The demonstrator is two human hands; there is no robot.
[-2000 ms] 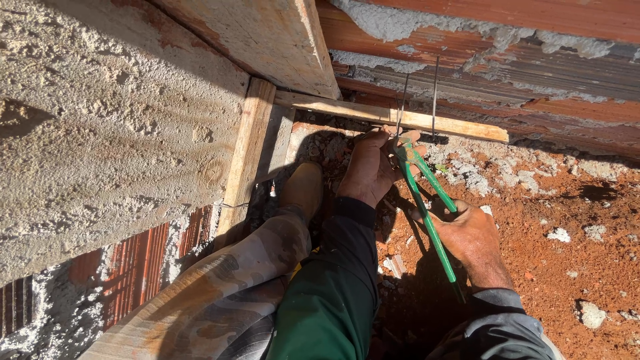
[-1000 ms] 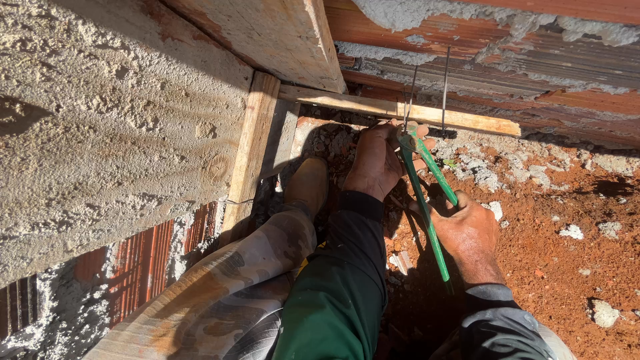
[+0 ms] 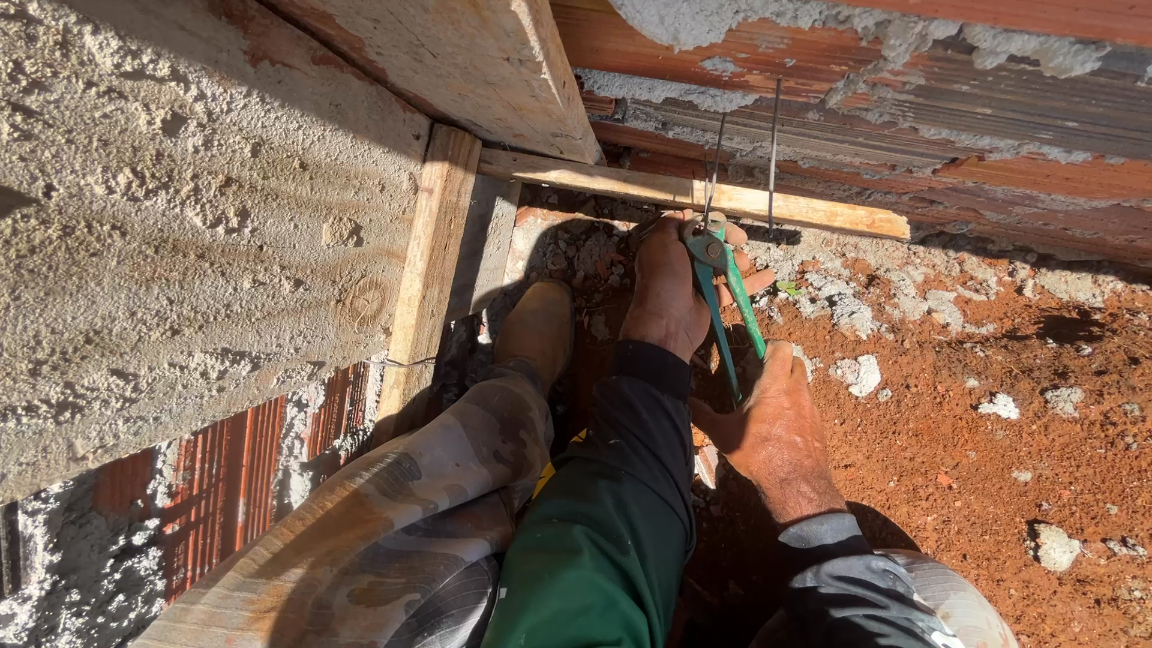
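Note:
Green-handled end-cutting nippers point(image 3: 713, 252) have their jaws at the base of a thin dark wire point(image 3: 718, 162), beside a narrow wooden strip point(image 3: 810, 209). My right hand point(image 3: 778, 432) grips the handles near their ends, which stand closer together than the palm is wide. Around the jaws is my left hand point(image 3: 670, 288), its fingers behind the tool head; what they pinch is hidden. A second upright metal rod point(image 3: 774, 153) rises just right of the jaws, in front of the strip.
A rough, mortar-covered wooden panel point(image 3: 198, 225) fills the left, edged by a wooden batten point(image 3: 430, 270). Behind is a hollow-brick wall point(image 3: 990, 108) with mortar. My boot point(image 3: 535, 328) stands left of my hands. Mortar lumps point(image 3: 1055, 546) lie on reddish soil at right.
The nippers' handles have come closer together and turned more upright. My right hand has shifted its hold on them. My left hand stays at the jaws.

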